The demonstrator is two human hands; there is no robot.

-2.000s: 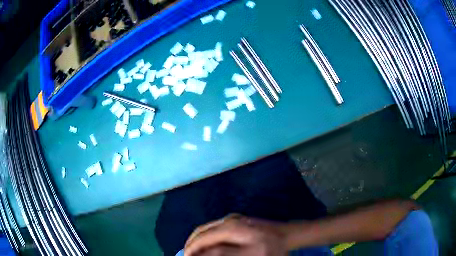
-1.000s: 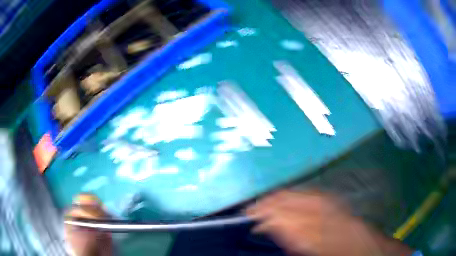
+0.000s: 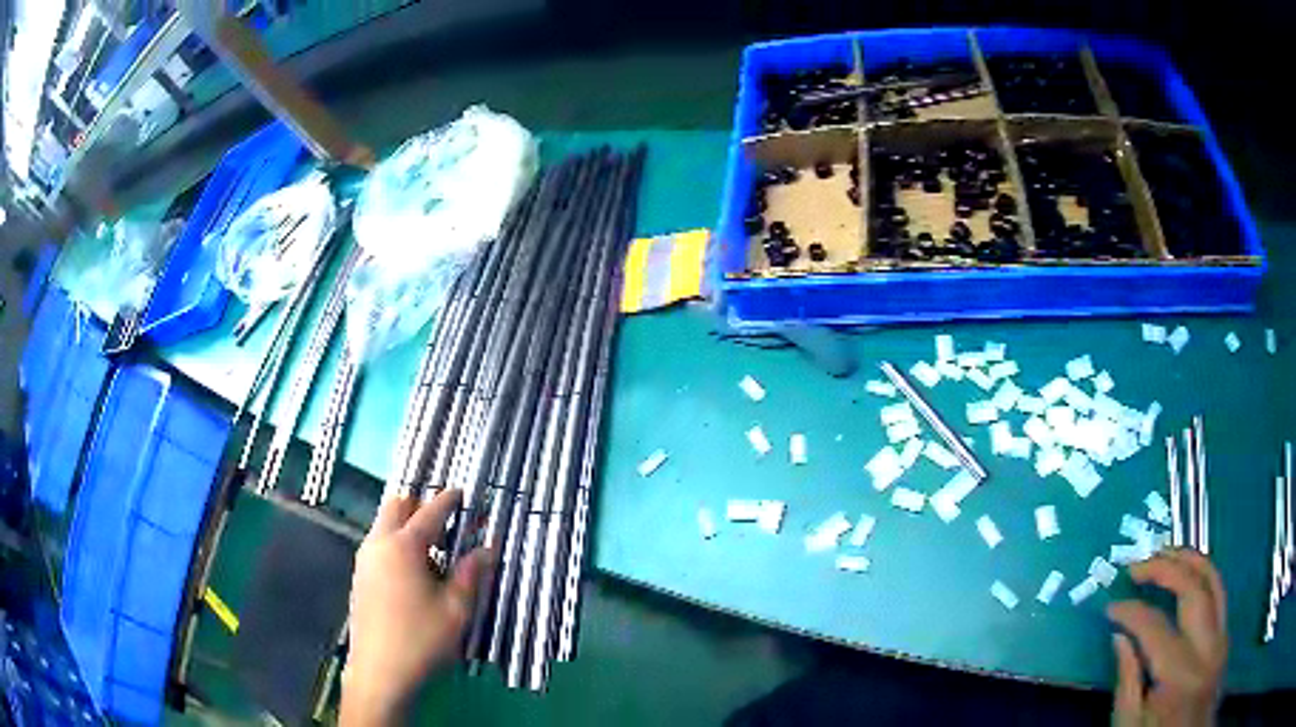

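Observation:
Long silver tubes with dark joint lines lie in a row over the bench's front edge. My left hand is at their near left ends, thumb and fingers apart; whether it grips a tube I cannot tell. My right hand is at the front edge on the right, fingers curved and apart, with nothing visible in it. Its fingertips are by the lower ends of short thin tubes. White plastic pieces lie scattered mid-bench, with a single thin tube among them.
A blue divided bin with small black parts stands at the back right. A yellow-striped label is at its left. A clear plastic bag lies on the tubes' far end. More tubes are at the right edge; blue crates stand at far left.
The view has swung left to the long tubes. The tube held between both hands one second ago no longer shows between them. The hands are now far apart.

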